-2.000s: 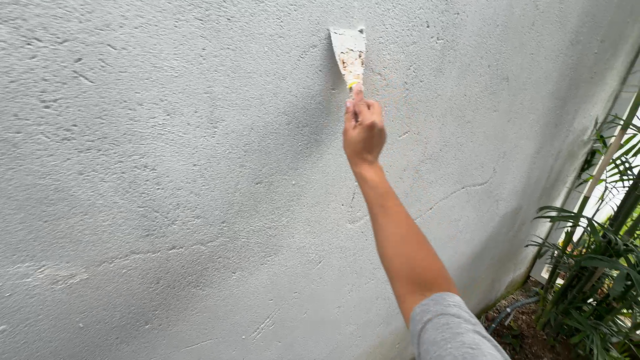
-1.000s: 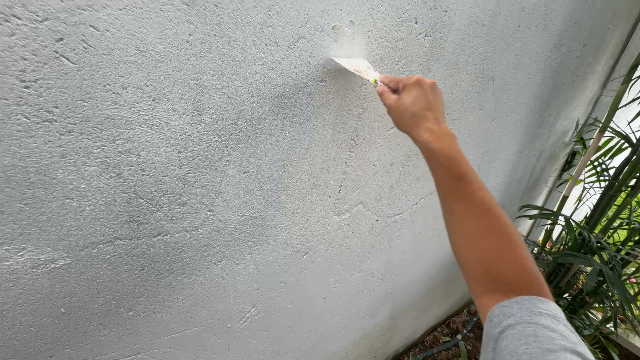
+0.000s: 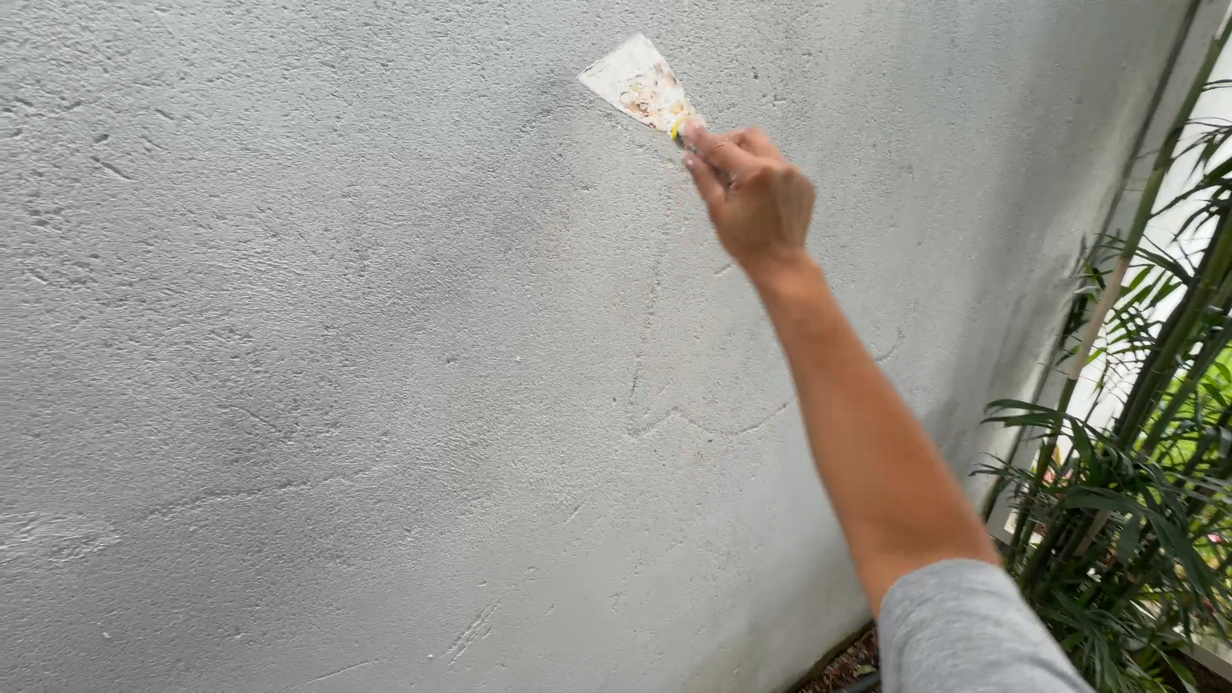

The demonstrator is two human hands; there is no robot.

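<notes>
My right hand [image 3: 765, 192] grips the handle of a putty knife [image 3: 643, 85], at the upper middle of the view. Its broad blade is coated whitish with reddish-brown stains, and a yellow band shows where the blade meets the handle. The blade points up and left, close over the textured, light grey wall [image 3: 433, 318]; whether its edge touches the wall I cannot tell. Fine cracks and shallow scratches run across the wall below the hand. My left hand is not in view.
Tall leafy green plants [image 3: 1136, 500] with cane-like stems stand at the right, beside the wall's far end. Brown soil or mulch [image 3: 847, 664] lies along the foot of the wall at the lower right.
The putty knife has turned in my right hand: upright two seconds ago, it was tilted nearly flat across the view one second ago and now its blade points up-left with its broad face showing.
</notes>
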